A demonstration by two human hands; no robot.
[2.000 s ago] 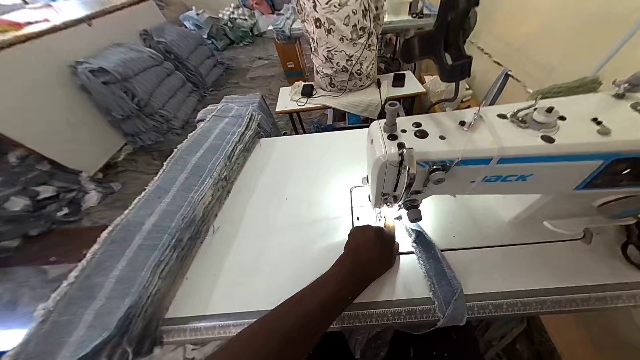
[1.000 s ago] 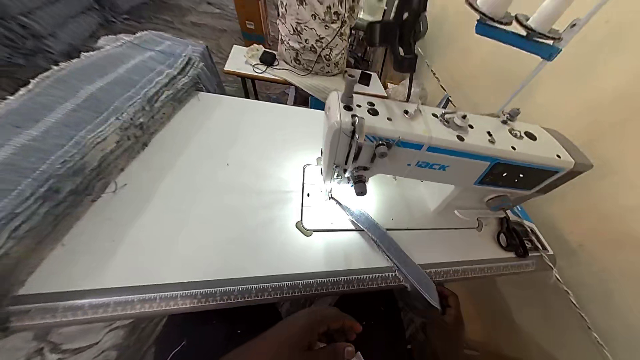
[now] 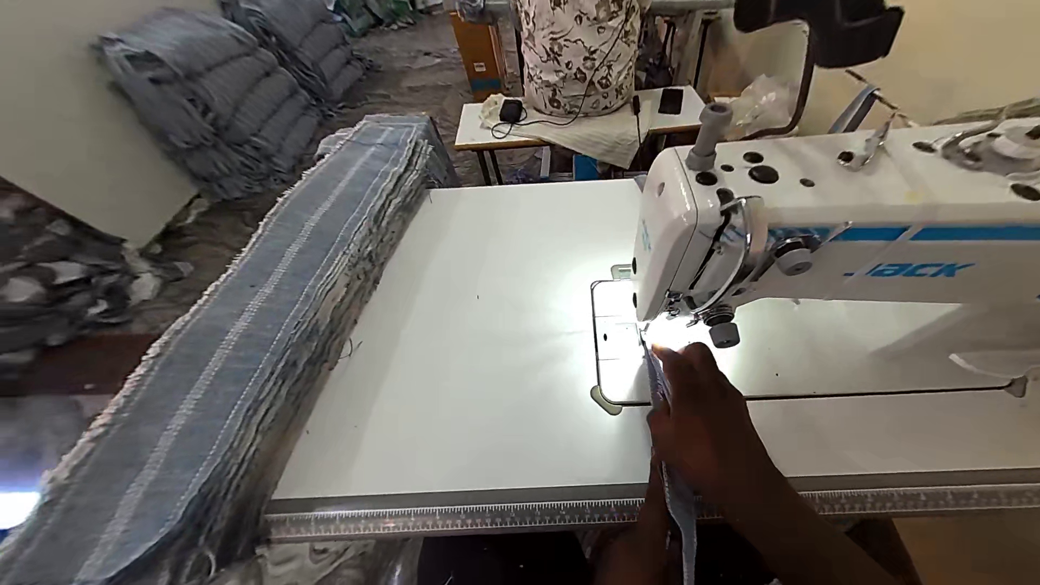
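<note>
A white Jack sewing machine (image 3: pixel 845 244) stands on the right of the white sewing table (image 3: pixel 487 341), its lamp lighting the needle plate. A narrow denim strip (image 3: pixel 681 520) runs from under the needle area down over the table's front edge. My right hand (image 3: pixel 707 422) grips the strip just in front of the presser foot, fingertips close to the needle area. Lower down, my left hand (image 3: pixel 650 520) is at the strip near the table edge, largely hidden behind my right hand and forearm; its fingers do not show clearly. A tall stack of denim pieces (image 3: pixel 236 349) with frayed edges lies along the table's left side.
A ruler tape (image 3: pixel 487 516) lines the table's front edge. Behind stands a small table (image 3: pixel 487 134) with a patterned fabric-covered object (image 3: pixel 577 57), a cable and a phone (image 3: pixel 671 101). Bundles of denim (image 3: pixel 211 97) are piled on the floor at the back left.
A second ago both hands were below the table edge and the strip slanted to the right; now my right hand is up by the needle and the strip hangs nearly straight. The view has swung left.
</note>
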